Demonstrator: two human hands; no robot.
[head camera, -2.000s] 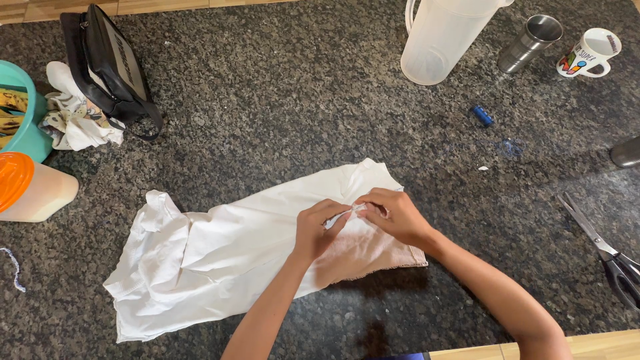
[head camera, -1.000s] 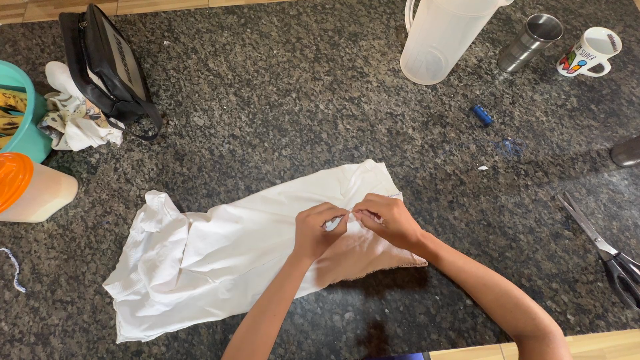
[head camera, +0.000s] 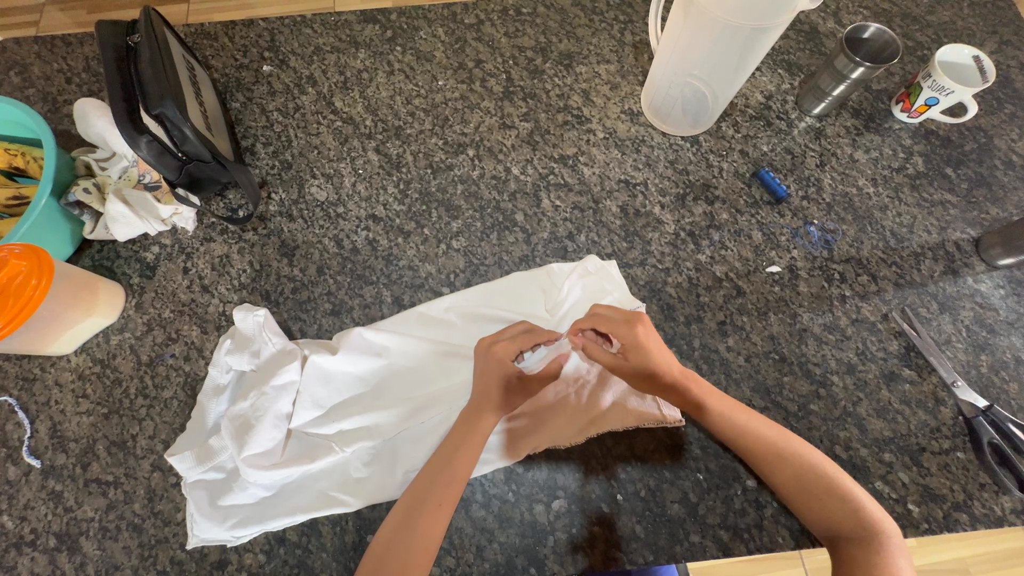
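Note:
A white cloth garment (head camera: 384, 392) with a ribbed band at its left end lies spread on the dark granite counter. Over its right part, my left hand (head camera: 516, 364) pinches a fold of the fabric between thumb and fingers. My right hand (head camera: 620, 344) grips the same fold just to the right, its fingertips almost meeting those of the left. Whether a needle or thread is between the fingertips cannot be told. A blue thread spool (head camera: 772, 185) and a loose tangle of blue thread (head camera: 818, 234) lie up and to the right. Black-handled scissors (head camera: 960, 392) rest open at the right.
Along the back stand a translucent plastic pitcher (head camera: 700, 72), a steel tumbler (head camera: 840, 76) and a white printed mug (head camera: 944, 88). At left are a black zip bag (head camera: 172, 104), a crumpled cloth (head camera: 128, 196), a teal bowl (head camera: 60, 200) of bananas and an orange-lidded container (head camera: 76, 308).

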